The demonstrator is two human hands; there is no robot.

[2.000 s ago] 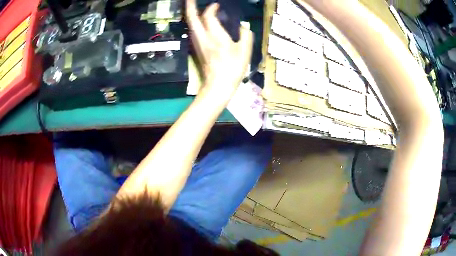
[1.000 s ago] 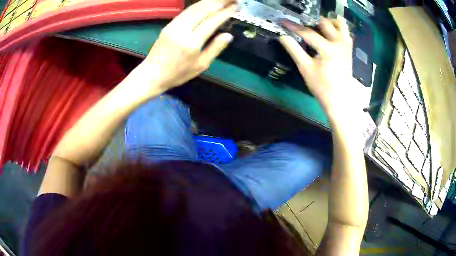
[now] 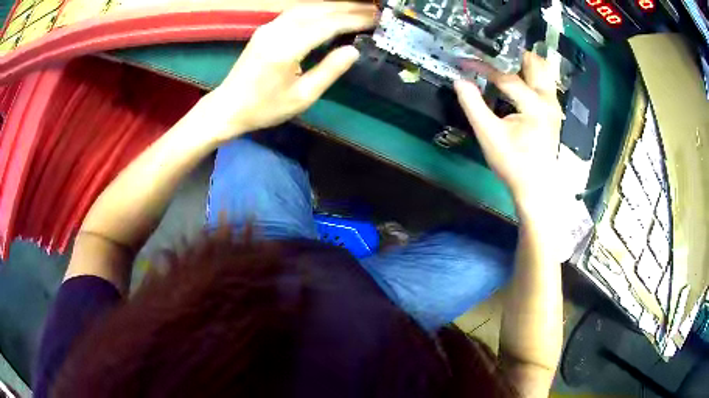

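Note:
The black test fixture point(image 3: 424, 105) is at the top centre, with a clear acrylic nest plate point(image 3: 420, 48) on it. Pale, unlit-looking digits point(image 3: 447, 11) show behind the plate, beside a black clamp arm point(image 3: 509, 22). My left hand point(image 3: 284, 74) is at the plate's left end, index finger and thumb spread around its corner. My right hand point(image 3: 513, 116) is bent over the plate's right part, thumb at its front edge and fingertips on or near it. Fingers and blur hide whether either hand grips a module.
A red tray with yellow boards point(image 3: 47, 23) is at the upper left, above stacked red trays point(image 3: 101, 148). At right are a dark flat device point(image 3: 581, 116), a pinkish-white slip point(image 3: 575, 225) and a cardboard tray of white modules point(image 3: 641, 210). Red meter digits point(image 3: 605, 11) glow behind.
Two seconds ago my left hand was by the dark device and my right arm reached over the cardboard tray. Both hands are now at the fixture. Since one second ago they have barely moved.

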